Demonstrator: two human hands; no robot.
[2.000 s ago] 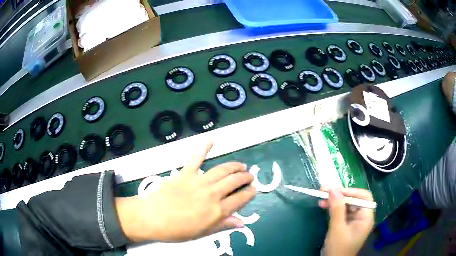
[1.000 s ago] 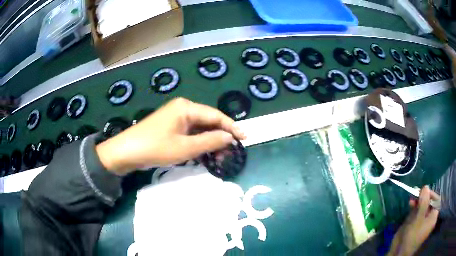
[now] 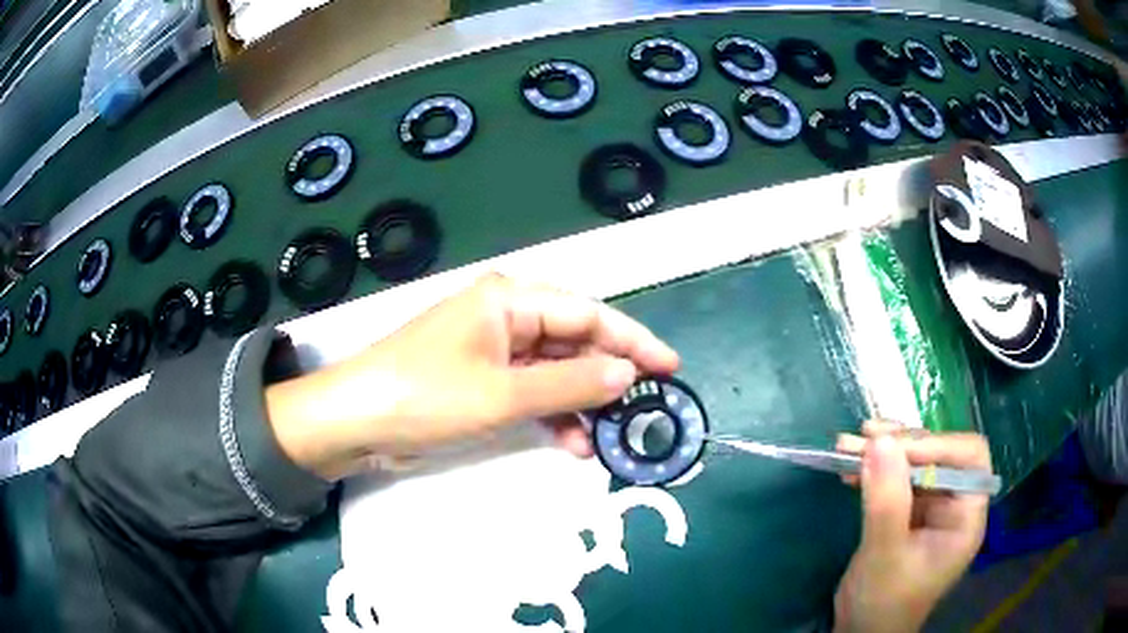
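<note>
My left hand point(image 3: 464, 377) holds a black ring part point(image 3: 615, 455) by its upper left rim, just above the bench. The ring has a pale C band on its face and small white print at the top. My right hand point(image 3: 913, 519) holds silver tweezers point(image 3: 792, 458), their tip at the ring's right edge. A bright white pile of inserts point(image 3: 433, 544) lies below my left hand, and a loose C-shaped insert point(image 3: 672, 513) lies beside it. The metal bowl point(image 3: 1008, 324) is at the right, with a dark brown block point(image 3: 1029, 233) across it.
Black rings, some with pale bands point(image 3: 559, 89), lie in rows on the green belt point(image 3: 495, 173) behind a pale rail point(image 3: 742, 229). A clear bag point(image 3: 884, 334) lies left of the bowl. A cardboard box point(image 3: 334, 56) and a clear plastic case point(image 3: 146, 56) are at the far left.
My left hand has taken a black ring from the belt's near row and now holds it over the bench. My right hand moved to the bowl with a C insert on the tweezers, then back to the ring.
</note>
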